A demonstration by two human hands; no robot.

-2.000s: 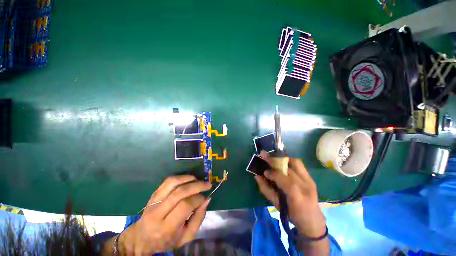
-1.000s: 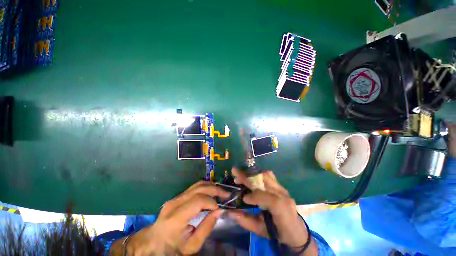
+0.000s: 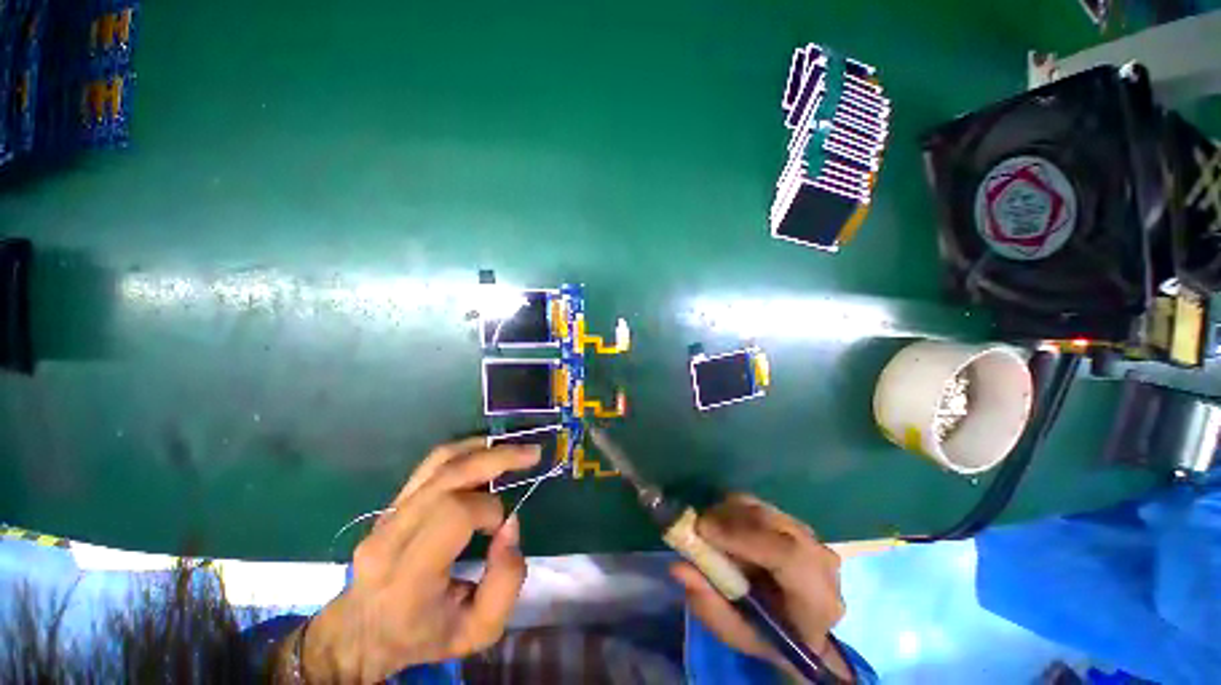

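A blue PCB strip (image 3: pixel 575 368) lies on the green mat with three dark LCD modules along its left side and orange tabs on its right. My left hand (image 3: pixel 435 555) holds thin solder wire (image 3: pixel 534 493), and a finger rests on the nearest LCD module (image 3: pixel 509 464). My right hand (image 3: pixel 773 575) holds the soldering iron (image 3: pixel 702 549) by its tan grip. The iron's tip is at the strip beside the nearest module; exact contact cannot be told. One loose LCD module (image 3: pixel 730 379) lies right of the strip.
A fanned stack of LCD modules (image 3: pixel 830 154) lies at the back right. A black fan (image 3: pixel 1024 208) and white pot (image 3: pixel 953 406) with silvery bits stand at the right. Blue PCB panels (image 3: pixel 67 80) are at the far left, with a black object (image 3: pixel 15 305) nearer.
The module that was in my hands now lies at the strip's near end. My right hand has let go of it and moved right, with the iron now pointing at the strip.
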